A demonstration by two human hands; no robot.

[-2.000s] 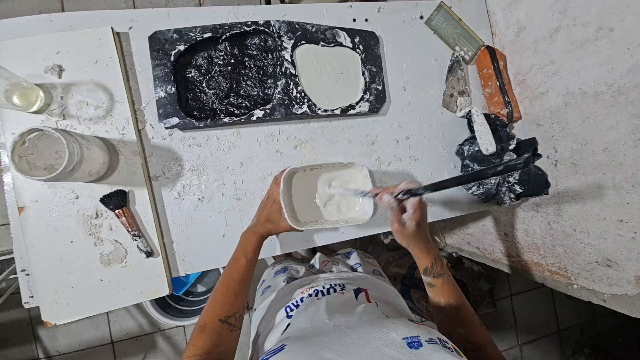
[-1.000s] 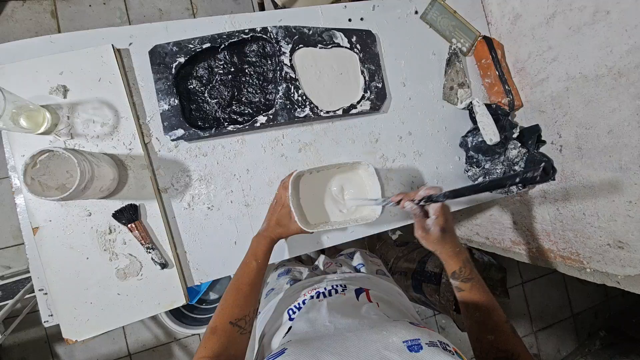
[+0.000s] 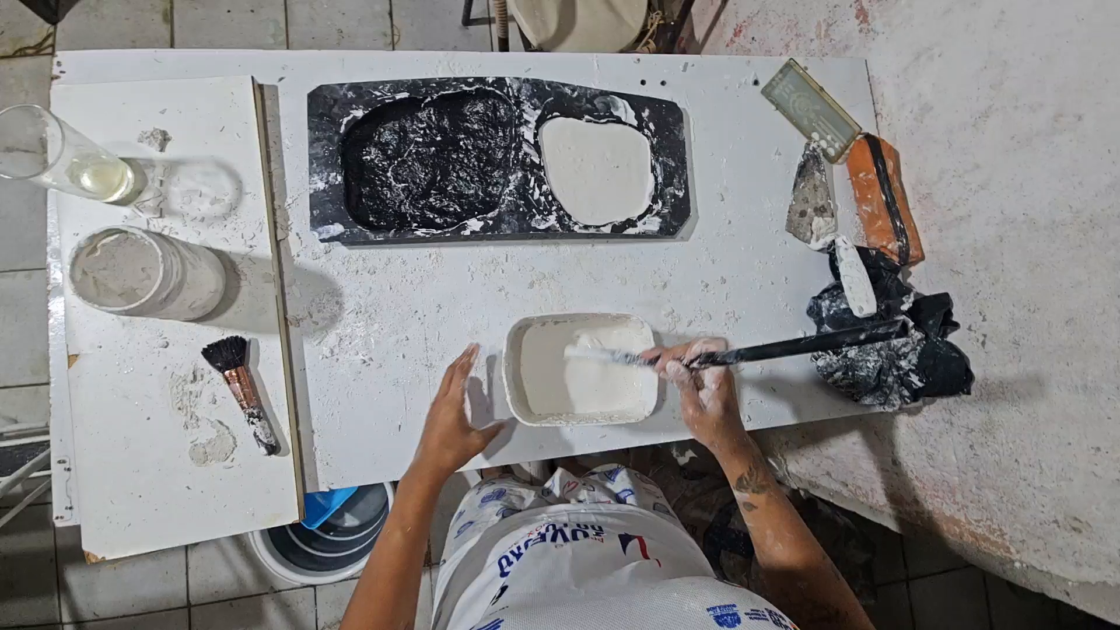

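Note:
A white rectangular plastic tub (image 3: 581, 411) with white plaster-like mix stands near the table's front edge. My left hand (image 3: 455, 416) is beside its left wall, fingers apart, holding nothing. My right hand (image 3: 703, 385) grips a long dark stirring stick (image 3: 787, 343), whose whitened end reaches into the mix. Behind the tub lies a black mold (image 3: 518, 229) with two hollows; the right one is filled with smooth white material (image 3: 598, 171), while the left shows a rough black surface.
On the left board stand a glass with pale liquid (image 3: 103, 178) and a powdery jar (image 3: 188, 277), beside a brush (image 3: 238, 385). At right lie a trowel (image 3: 811, 194), an orange case (image 3: 882, 199), a greenish box (image 3: 812, 109) and crumpled black plastic (image 3: 941, 350).
My left hand has let go of the tub and now stands apart from it, to its left. My right hand still holds the stick in the mix.

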